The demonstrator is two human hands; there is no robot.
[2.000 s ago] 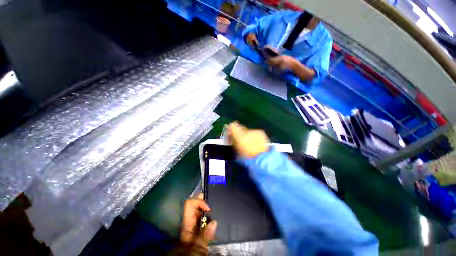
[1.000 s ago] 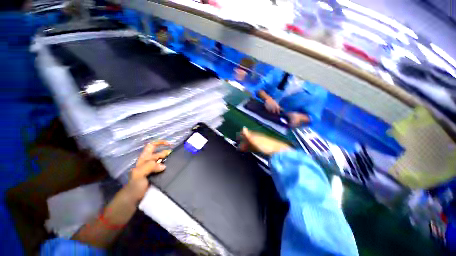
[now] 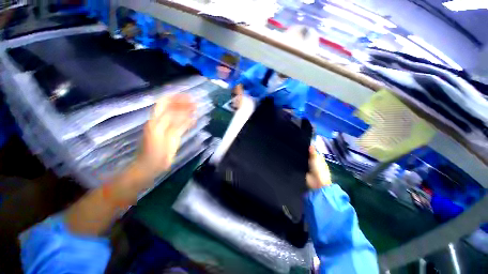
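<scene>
A black panel stands tilted up over the bench in the middle, its plain dark face with a small pale mark toward me. My right hand grips its right edge; the fingers behind it are hidden. My left hand is raised at the left, blurred, apart from the panel, and seems to hold nothing. A white strip or sheet edge shows along the panel's upper left side. Bubble wrap lies under the panel's lower edge.
A tall stack of bubble wrap sheets with a black panel on top stands at the left. A shelf edge crosses above, with a yellow dotted sheet hanging. A blue-clad person is beyond the green bench.
The panel has tilted up and the label on its face no longer shows. My left hand has left its edge and risen. My right hand has moved to grip the right edge.
</scene>
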